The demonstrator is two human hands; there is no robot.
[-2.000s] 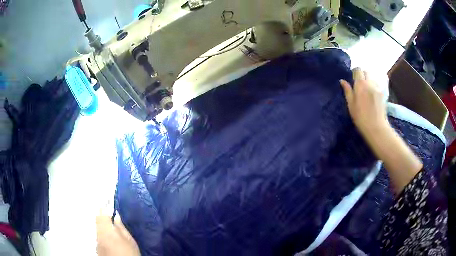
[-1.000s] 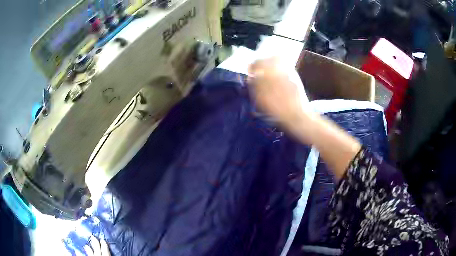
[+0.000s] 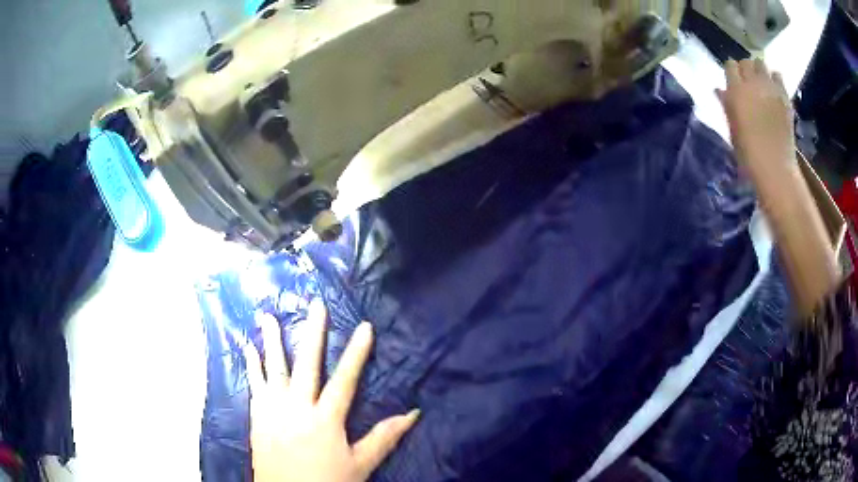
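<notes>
A shiny navy garment panel (image 3: 546, 282) lies under the sewing machine head and spreads to the right, with white wadding (image 3: 673, 381) along its lower right edge. The cream sewing machine (image 3: 405, 71) crosses the top; the glare at its needle area hides the presser foot. My left hand (image 3: 310, 405) lies flat on the panel below the needle area, fingers spread, holding nothing. My right hand (image 3: 760, 108) is at the upper right, beyond the panel's far right edge over the white table; its fingertips are slightly blurred, and I see no cloth in it.
A light-blue lamp (image 3: 125, 188) hangs left of the machine head. A dark navy pile (image 3: 42, 282) lies at the left, beside the glaring white table (image 3: 141, 348). A brown cardboard box (image 3: 820, 193) shows partly behind my right forearm. Something red is at the far right edge.
The view swung right and came back. My left hand has moved from the panel's lower left edge onto the panel near the needle. My right hand is now farther right, off the panel's corner.
</notes>
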